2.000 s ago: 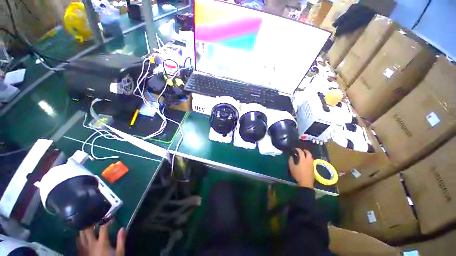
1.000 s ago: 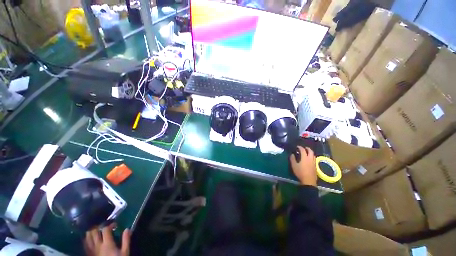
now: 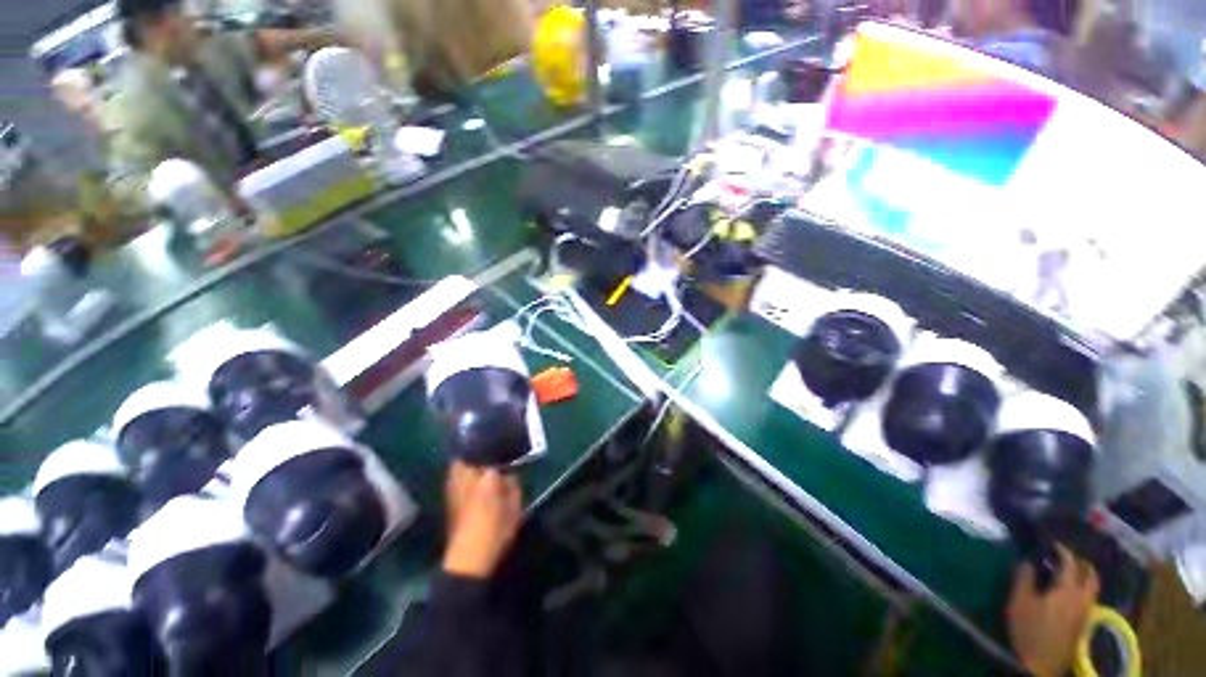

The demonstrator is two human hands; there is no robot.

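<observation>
A PTZ dome camera (image 3: 482,397) with a white hood and black ball stands on the left bench. My left hand (image 3: 483,516) is at its lower front edge with the fingers curled; whether it grips the camera cannot be told. My right hand (image 3: 1053,611) lies over a small black mouse (image 3: 1045,566) at the right. Three more dome cameras (image 3: 942,413) stand in a row below the keyboard (image 3: 913,284). The monitor (image 3: 1018,172) shows a bright multicolour picture.
Several dome cameras (image 3: 199,582) stand in rows at the left. An orange block (image 3: 554,385) and white cables (image 3: 615,347) lie near the bench gap. A yellow tape roll (image 3: 1108,648) is beside my right hand. A long white and dark red strip (image 3: 403,331) lies behind. A person (image 3: 185,106) is at upper left.
The view has swung left, so the camera rows and a person now show. My left hand's fingers, spread before, are now curled at the camera. My right hand remains on the mouse.
</observation>
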